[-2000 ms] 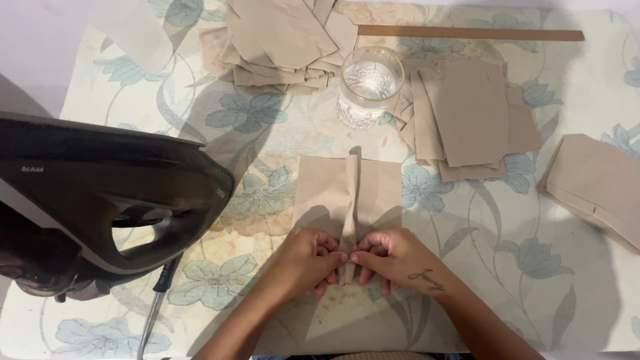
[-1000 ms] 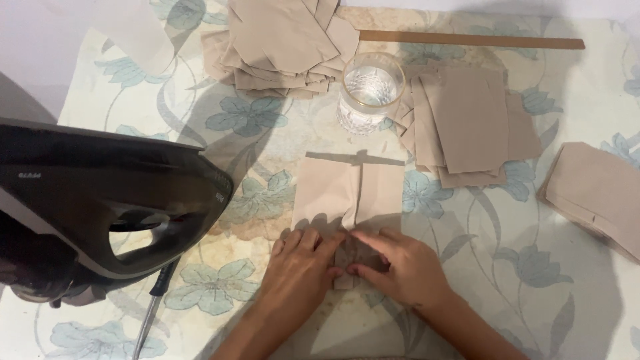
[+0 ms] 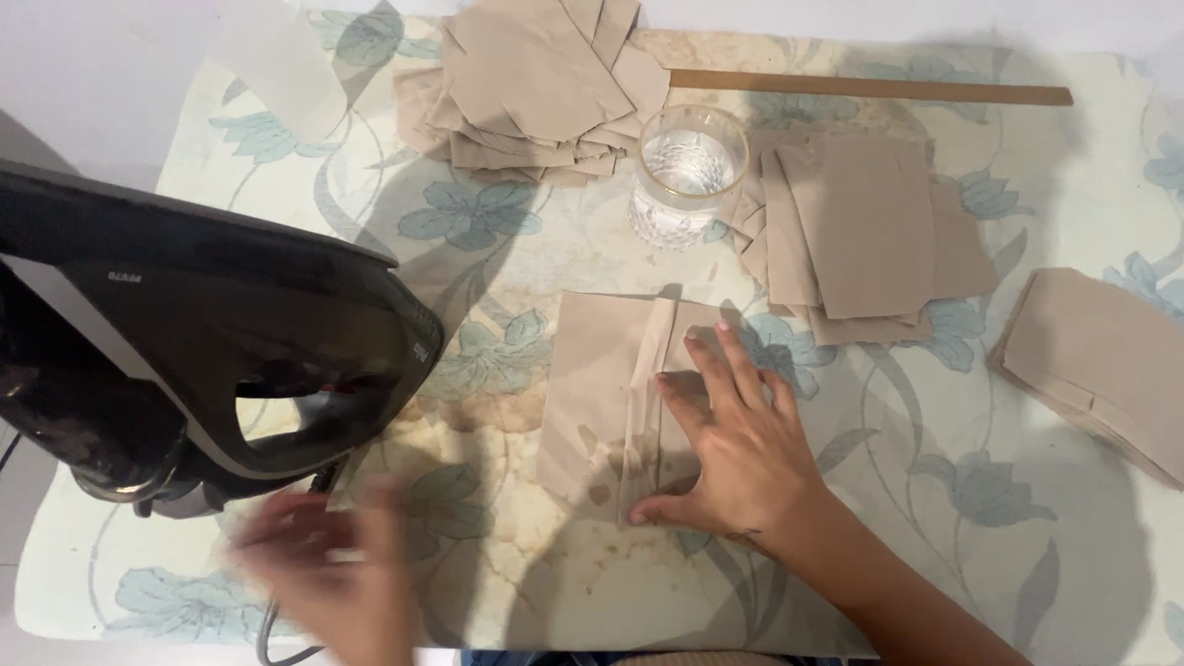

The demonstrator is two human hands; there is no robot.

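A beige fabric piece (image 3: 592,398) lies flat at the middle, with a folded seam strip running up it and small damp spots at its lower left. My right hand (image 3: 740,435) rests with spread fingers on its right side, thumb at the lower end of the strip. My left hand (image 3: 333,564), blurred, is off the fabric, just below a black clothes iron (image 3: 231,342) standing at the left. Whether it touches the iron or its cord cannot be told.
Beyond the fabric stand a gold-rimmed glass of water (image 3: 689,176), two piles of beige fabric pieces (image 3: 527,83) (image 3: 869,231) and a thin brown strip (image 3: 869,87). Another fabric stack (image 3: 1091,361) lies at the right. A floral cloth (image 3: 925,573) covers the work surface.
My left hand has left the fabric and moved left toward the iron. My right hand has spread over the right side of the piece. Damp spots now show on the fabric.
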